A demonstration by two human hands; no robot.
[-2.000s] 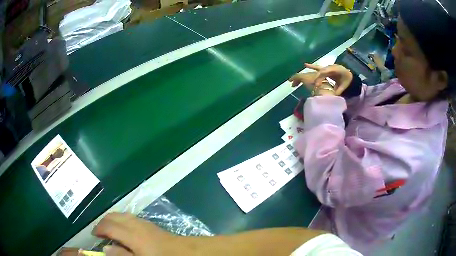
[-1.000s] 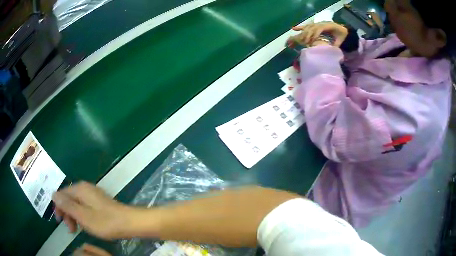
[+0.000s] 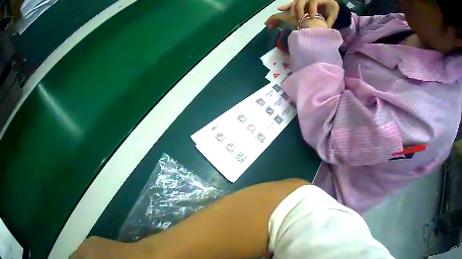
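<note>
A white product box (image 3: pixel 9 244) lies on the green conveyor belt at the lower left; only a corner of it shows. My right hand (image 3: pixel 99 248) is at the bottom edge beside the pale rail, small and cut off; its fingers do not show, so I cannot tell whether it holds anything. My bare right forearm and white sleeve cross the lower middle. My left hand is not in view. A crinkled clear plastic bag (image 3: pixel 169 195) lies on the dark green bench, partly behind my forearm.
White label sheets with code-like squares (image 3: pixel 243 132) lie on the bench (image 3: pixel 202 109). A co-worker in a pink smock (image 3: pixel 354 121) sits at the right, hands together near the rail. The conveyor side rail (image 3: pixel 147 136) runs diagonally between the belt (image 3: pixel 126 66) and bench.
The view has turned, and the box has moved left and down, mostly out of the picture. My right hand has moved down to the bottom edge. The other hand's fingers have left view.
</note>
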